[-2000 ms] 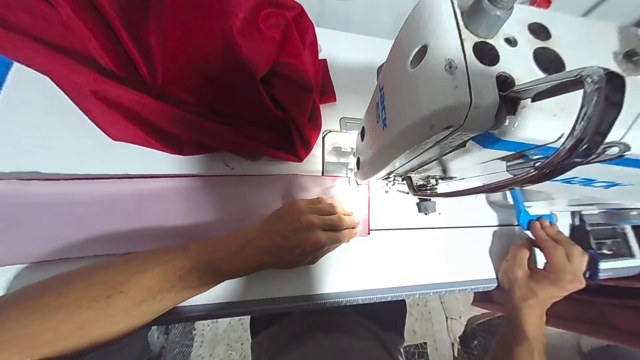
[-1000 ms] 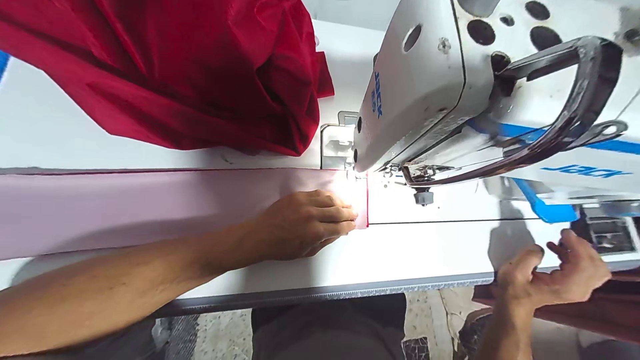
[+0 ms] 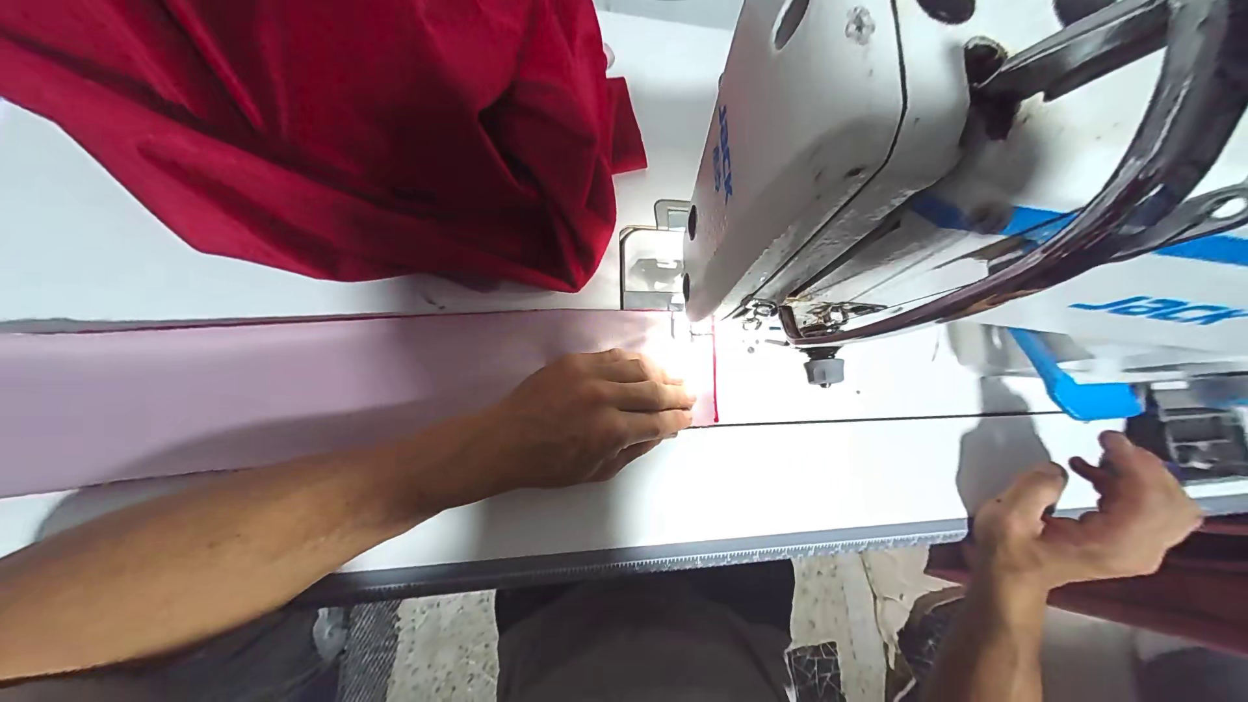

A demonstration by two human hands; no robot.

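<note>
A long strip of pale pink fabric [image 3: 292, 390] with a dark red edge lies along the white table, its right end under the needle area of a white Jack sewing machine [image 3: 809, 146]. My left hand [image 3: 604, 414] rests on the strip near that end, fingertips bunched together and pressing it down beside the bright lamp spot. My right hand [image 3: 1092, 517] is over the table's front edge at the right, fingers apart and holding nothing, just below the blue lever [image 3: 1082, 390] of the machine. The lamp's glare hides the presser foot.
Bunched dark red fabric [image 3: 390, 146] lies on the table behind the strip. A measuring tape [image 3: 780, 554] runs along the table's front edge. A curved dark metal arm [image 3: 1150, 185] stands out from the machine head. Dark red cloth [image 3: 1170, 604] is below the table at the right.
My right hand has let go of the blue lever and moved down from it, its fingers now spread. My left hand has stayed on the strip's end.
</note>
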